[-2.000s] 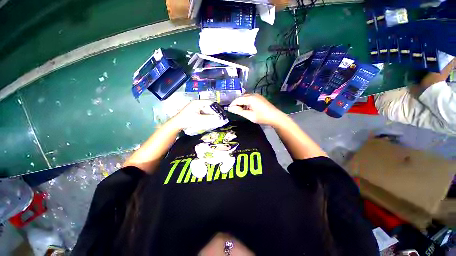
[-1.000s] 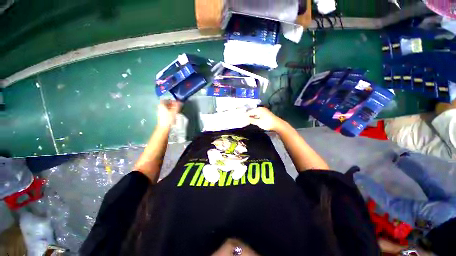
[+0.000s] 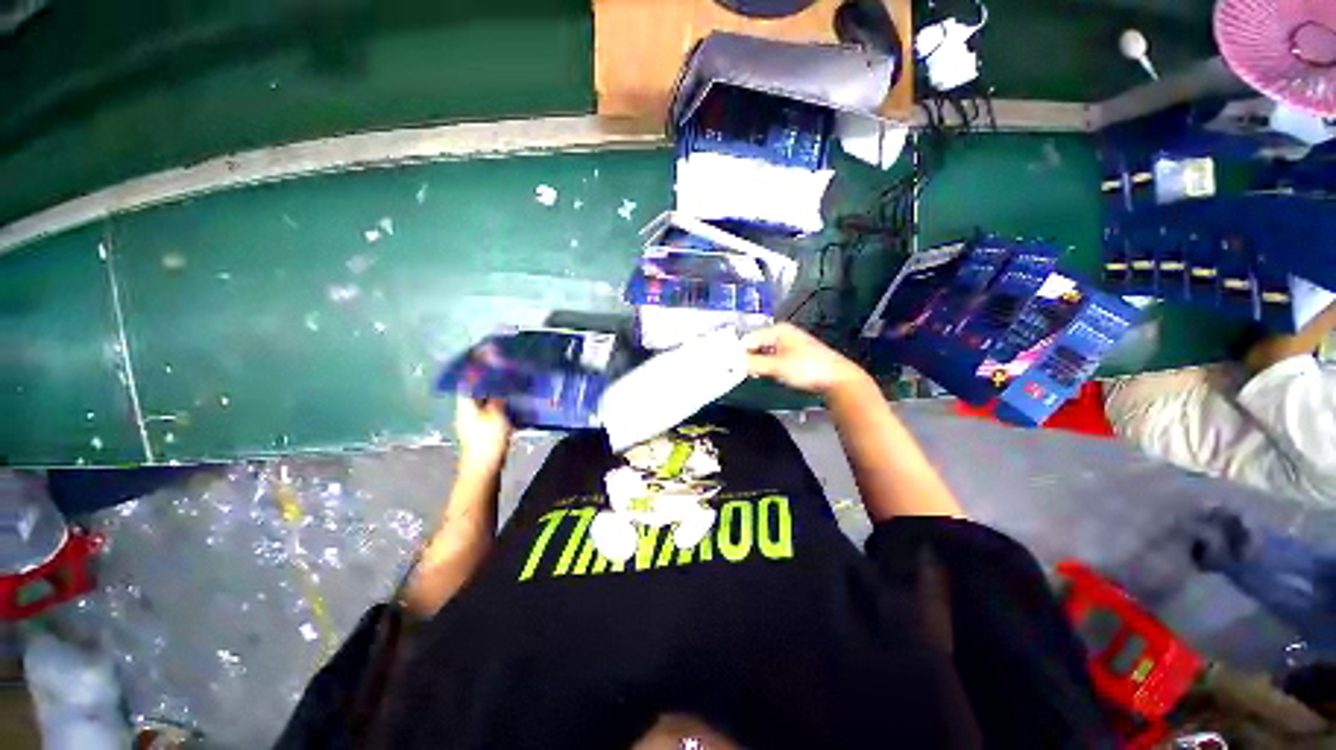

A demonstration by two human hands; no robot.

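My left hand [image 3: 484, 434] holds a dark blue retail box [image 3: 545, 384] by its lower left part at the bench's front edge; the box is blurred. My right hand [image 3: 799, 361] grips the upper right corner of a white sheet or flat white piece [image 3: 677, 387], tilted beside the blue box and partly in front of it. Whether the two touch I cannot tell. Just beyond, an inner carton [image 3: 700, 281] with blue boxes and pale flaps stands on the green bench. No phone can be made out.
Another carton [image 3: 755, 147] with blue boxes stands behind. Several retail boxes [image 3: 996, 325] lie fanned at the right, black cables [image 3: 865, 242] between. More boxes [image 3: 1194, 242] fill the far right, near a person's arm. A pink fan [image 3: 1282, 52] is top right; a red stool [image 3: 1128, 645] stands lower right.
My left hand has taken hold of the blue box and brought it towards me, beside the white piece. My right hand has lifted and tilted the white piece. The camera view has shifted.
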